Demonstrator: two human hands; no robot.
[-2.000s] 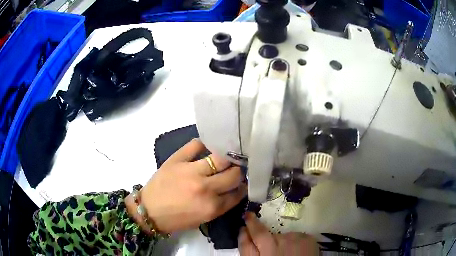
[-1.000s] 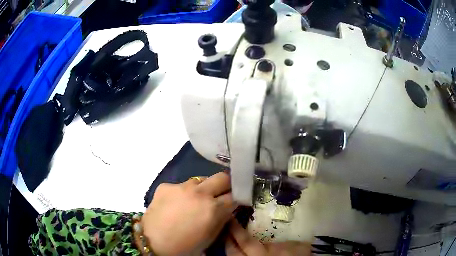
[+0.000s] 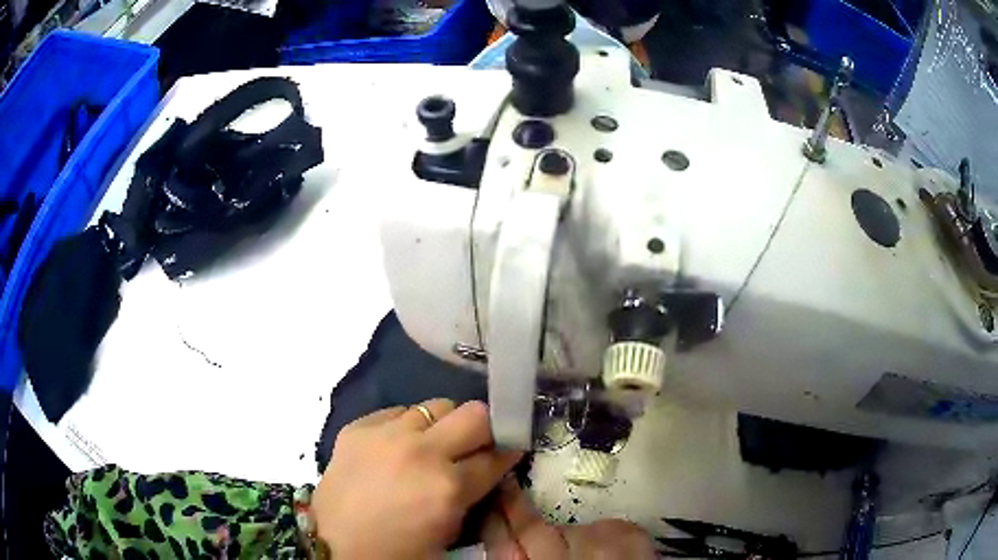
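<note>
A black fabric panel (image 3: 399, 366) lies on the white table at the left of the sewing machine head (image 3: 613, 241), partly under it. My left hand (image 3: 399, 481) is bent over the panel's near part, its fingertips gripping the fabric beside the needle area. My right hand (image 3: 553, 536) is cut off by the bottom edge. Its fingers touch the black fabric close to my left fingertips. The needle and presser foot are hidden behind the machine's front lever and my fingers.
A tangled bundle of black strips (image 3: 219, 186) and a rounded black panel (image 3: 68, 323) lie at the left by a blue bin (image 3: 82, 164). Black snips (image 3: 728, 540) and a slim dark tool (image 3: 862, 514) lie at the lower right. A loose thread is on the table.
The whole view has shifted, so the machine appears farther left. The panel has turned, and its upper edge now slants beside the machine head. My left hand has moved with it, lower and nearer the wearer.
</note>
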